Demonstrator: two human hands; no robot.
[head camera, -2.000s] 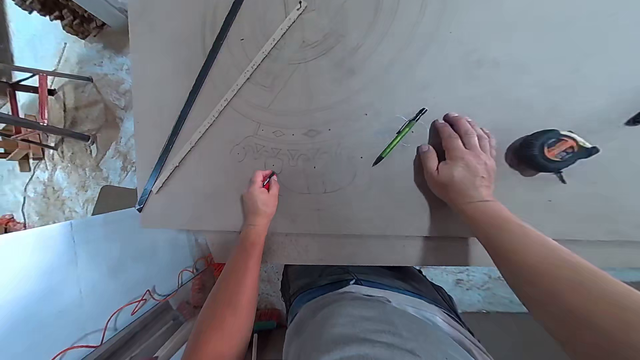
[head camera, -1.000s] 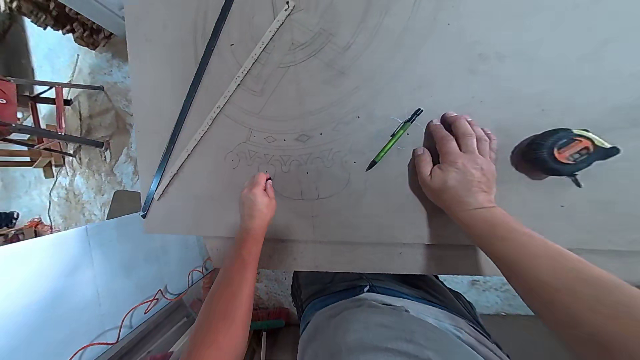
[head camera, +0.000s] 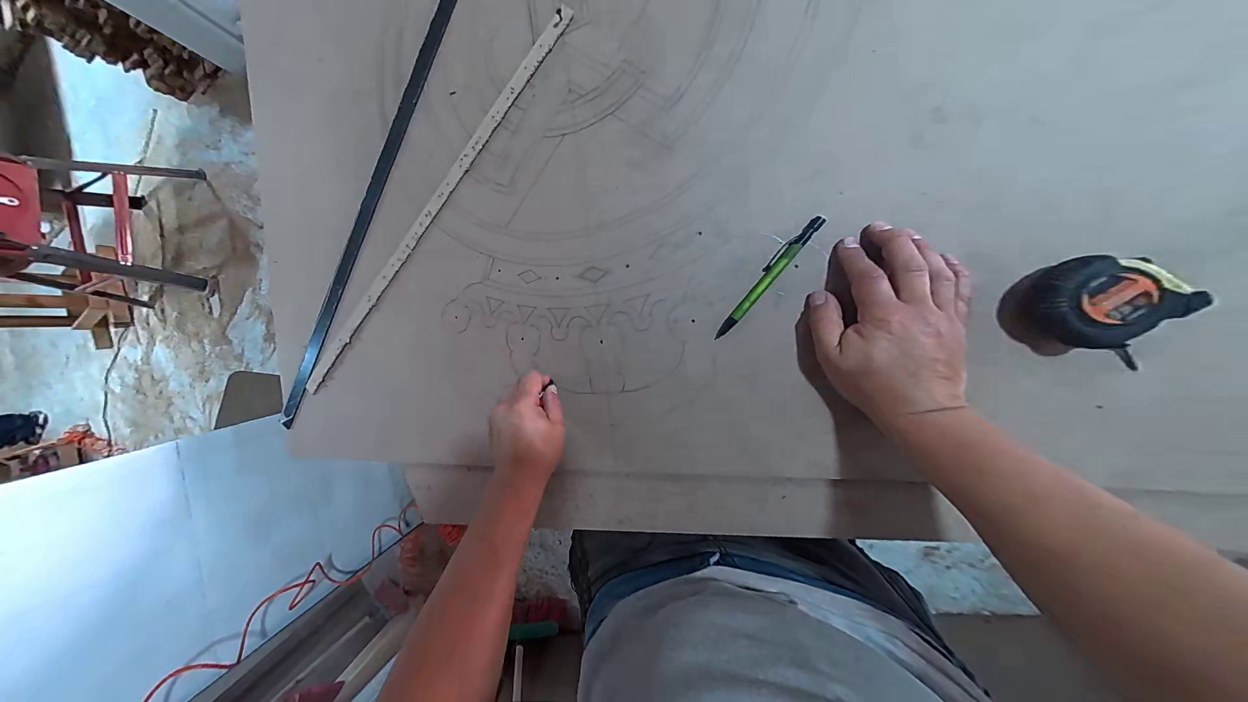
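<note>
My left hand (head camera: 527, 425) is closed around a small dark pencil-like tool (head camera: 548, 387), mostly hidden by the fingers, at the lower edge of a pencil drawing (head camera: 595, 331) of curves, scallops and diamonds on a large flat board (head camera: 1024, 136). Palm down on the board, my right hand (head camera: 892, 322) rests with its fingers a little bent and seems to hold nothing. Left of it lies a green mechanical pencil (head camera: 770, 278) with a dark tip. A black and orange tape measure (head camera: 1111, 300) sits to the right of that hand.
A dark metal straightedge (head camera: 375, 195) and a pale, worn ruler (head camera: 444, 195) lie slanted on the board's left part. Beyond its left edge are a red metal frame (head camera: 122, 219) and stacked wood pieces (head camera: 127, 49). An orange cable (head camera: 258, 614) runs at lower left, beside a white panel (head camera: 88, 556).
My left hand has shifted down slightly relative to the drawing, and the tool shows less than two seconds ago. My right hand stays flat on the board.
</note>
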